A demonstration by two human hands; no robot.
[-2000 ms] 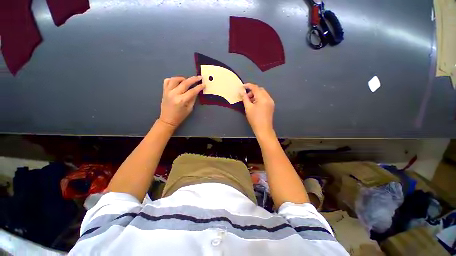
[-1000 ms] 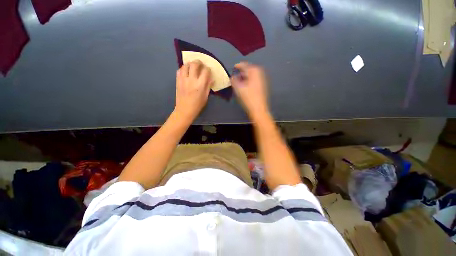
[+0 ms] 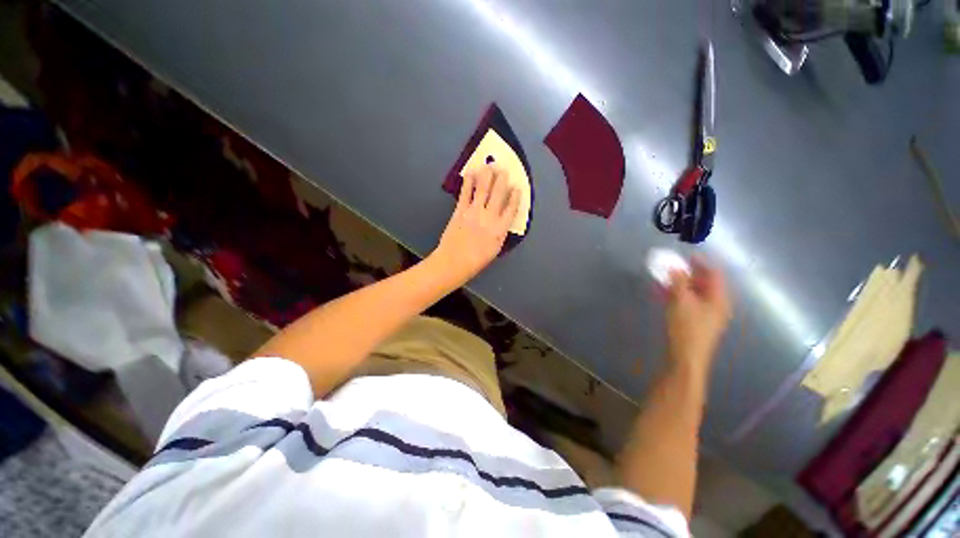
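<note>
The small cream card pattern (image 3: 512,158) with a round hole lies on a black piece (image 3: 503,130), with a maroon piece (image 3: 459,174) under it. My left hand (image 3: 481,223) presses flat on the card, fingers spread, gripping nothing. My right hand (image 3: 696,310), blurred, is out to the right at the white chalk chip (image 3: 666,265), its fingertips at the chip's edge. Whether it grips the chip cannot be made out. A maroon fan-shaped piece (image 3: 590,158) lies apart, beyond the card.
Shears (image 3: 699,173) lie on the grey table (image 3: 390,105), handles towards me. A metal machine (image 3: 832,19) stands at the far right. Tan card patterns (image 3: 865,334) and a maroon stack (image 3: 879,420) lie at the right. A red bag (image 3: 79,189) is below the table edge.
The view has turned, bringing the machine and the maroon stack in. My right hand has left the card's corner and moved right to the chalk. My left hand stays on the card.
</note>
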